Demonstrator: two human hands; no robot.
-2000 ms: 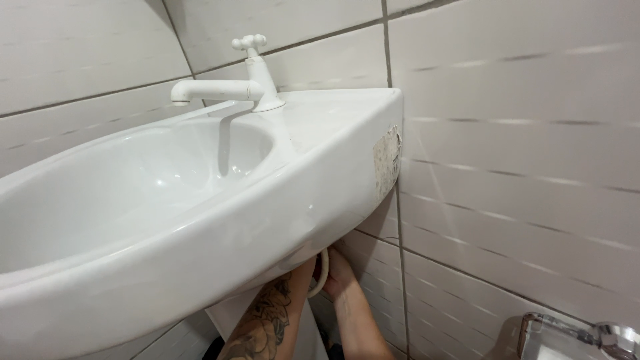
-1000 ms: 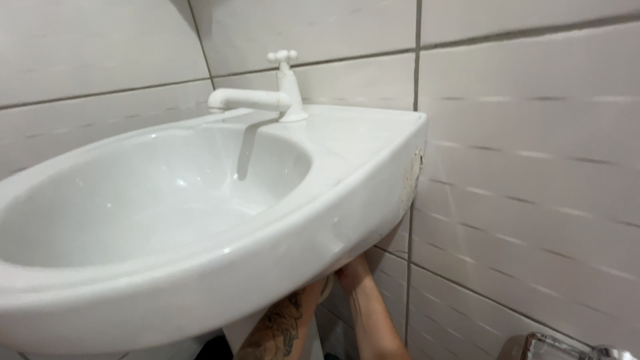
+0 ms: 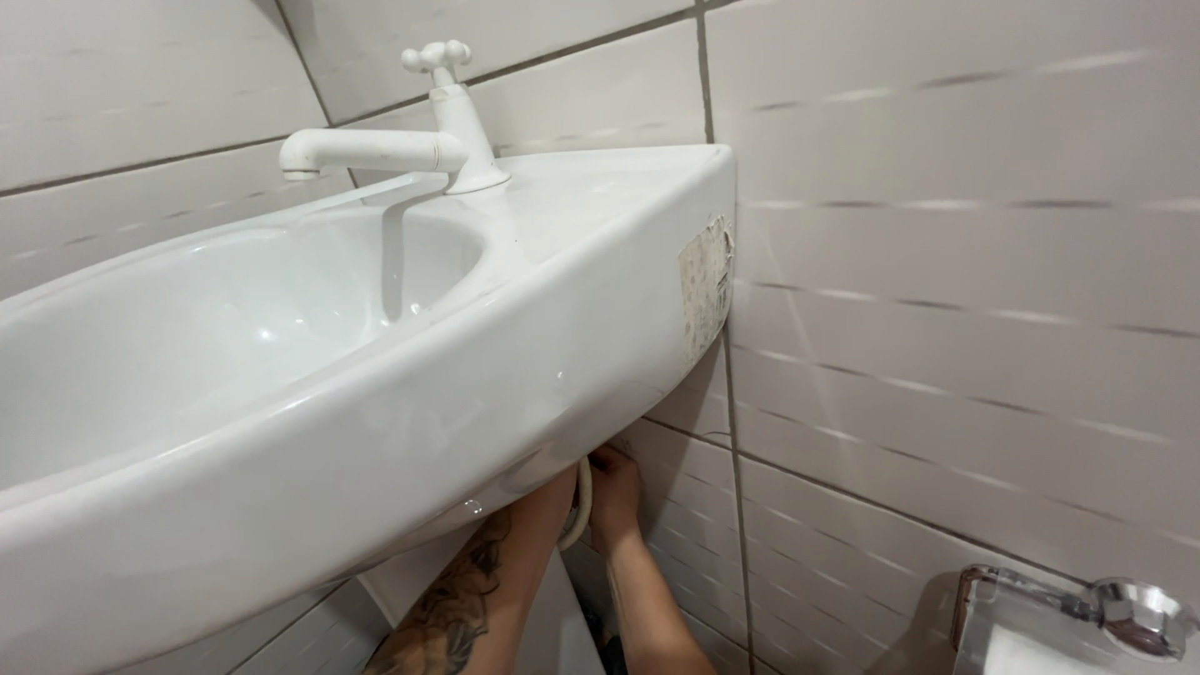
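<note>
Both of my arms reach up beneath a white ceramic washbasin (image 3: 450,403). The left forearm bears a tattoo, and the basin hides my left hand. Of my right hand (image 3: 614,478), the back and wrist show below the basin's underside, near the tiled wall; its fingertips are hidden. Between the wrists hangs a curved, off-white flexible hose (image 3: 583,506). Whether either hand grips it or a fitting cannot be seen. A white tap (image 3: 459,141) with a cross handle stands on the basin's back ledge.
Tiled walls (image 3: 937,253) meet the basin at its back and right side. A white pedestal (image 3: 553,619) stands below, behind my arms. At the lower right is a chrome holder (image 3: 1139,614) fixed near the wall. A rough, peeling patch (image 3: 705,291) marks the basin's side.
More of my right hand and the hose shows below the basin than one second ago. Both arms stay under it. The view has shifted somewhat.
</note>
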